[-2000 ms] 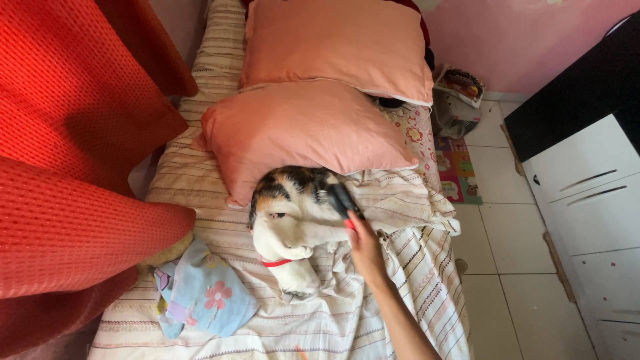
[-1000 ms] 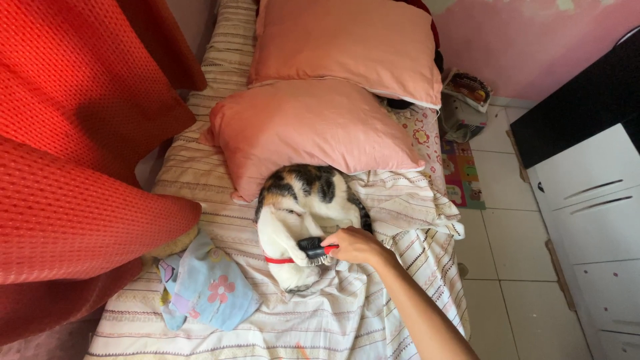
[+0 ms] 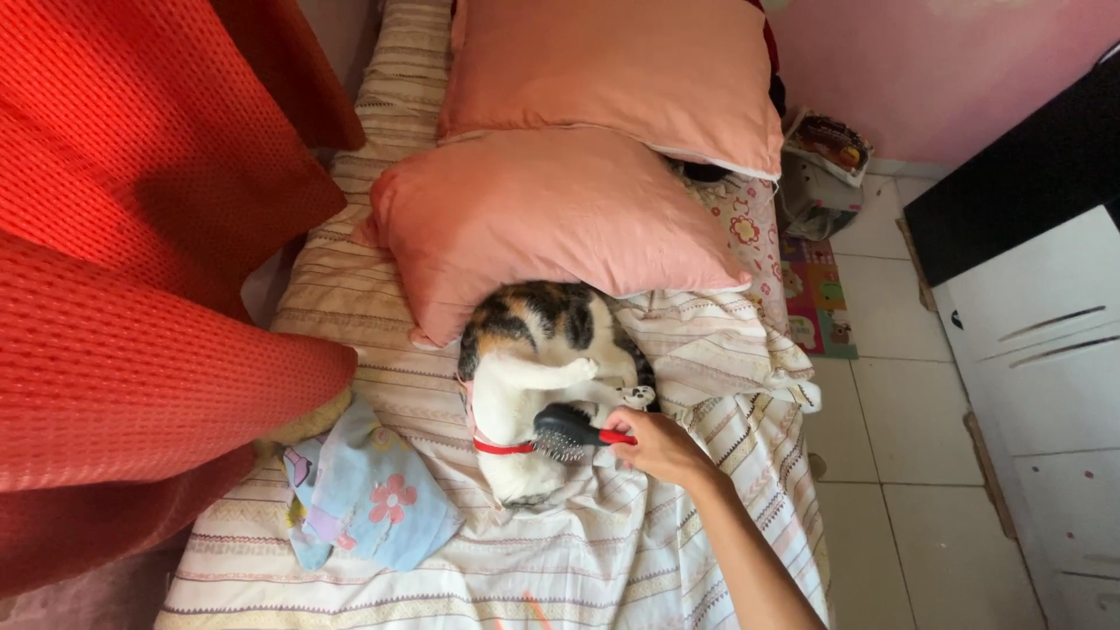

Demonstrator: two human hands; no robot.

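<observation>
A calico cat [image 3: 516, 376] with a red collar [image 3: 503, 447] lies curled on its side on the striped bedsheet [image 3: 560, 569], its back against a salmon pillow [image 3: 551, 210]. My right hand [image 3: 652, 444] grips the red handle of a pet brush [image 3: 567, 430] with a black head and metal pins. The brush head is at the cat's neck and chest, beside the collar. One white paw is raised above the brush, and another paw is close to my fingers. My left hand is out of view.
An orange-red curtain [image 3: 157, 367] hangs over the bed's left side. Next to it lies a light blue floral cloth [image 3: 376, 499]. A second salmon pillow [image 3: 612, 70] is at the head of the bed. White drawers [image 3: 1050, 350] stand on the right beyond the tiled floor [image 3: 927, 437].
From the cat's back, beside the pillow, my right hand has brought the brush down to its neck and chest. The cat's white leg has lifted since the earlier frames.
</observation>
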